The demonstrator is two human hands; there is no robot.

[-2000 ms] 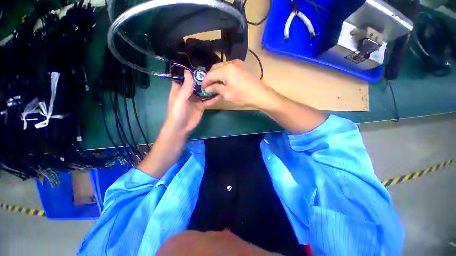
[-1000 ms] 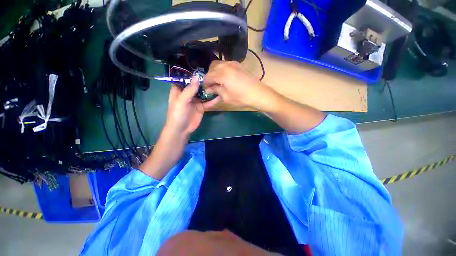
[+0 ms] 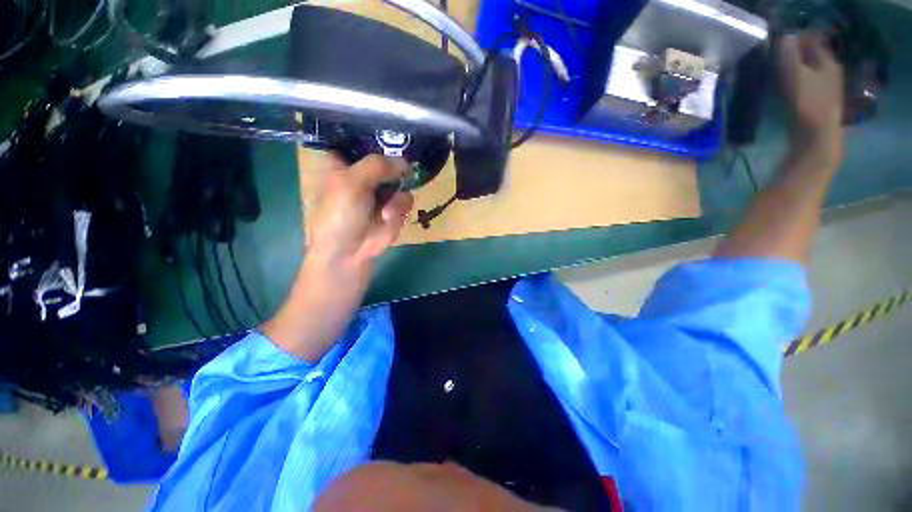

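Note:
My left hand (image 3: 345, 205) grips the open ear cup housing (image 3: 428, 155) of a headset, thumb at its rim. Small parts and a round pale piece show inside the cup. The shiny headband hoops (image 3: 270, 92) arch to the left, with the black headband pad (image 3: 365, 62) behind. The other black ear cup (image 3: 486, 135) stands to the right of the held one. My right hand (image 3: 812, 85) is at the far right of the bench beside a dark object, blurred; whether it holds anything cannot be told.
The headset lies over the cardboard sheet (image 3: 600, 185). Behind it, the blue tray (image 3: 590, 140) holds the screw feeder (image 3: 665, 90) and pale-handled pliers (image 3: 545, 58). A black cable bundle (image 3: 100, 260) with white ties fills the left. A blue bin (image 3: 125, 440) is below the bench edge.
My right hand has left the ear cup and moved to the far right. The headset has turned, its hoops now lying further left. The view has shifted and tilted.

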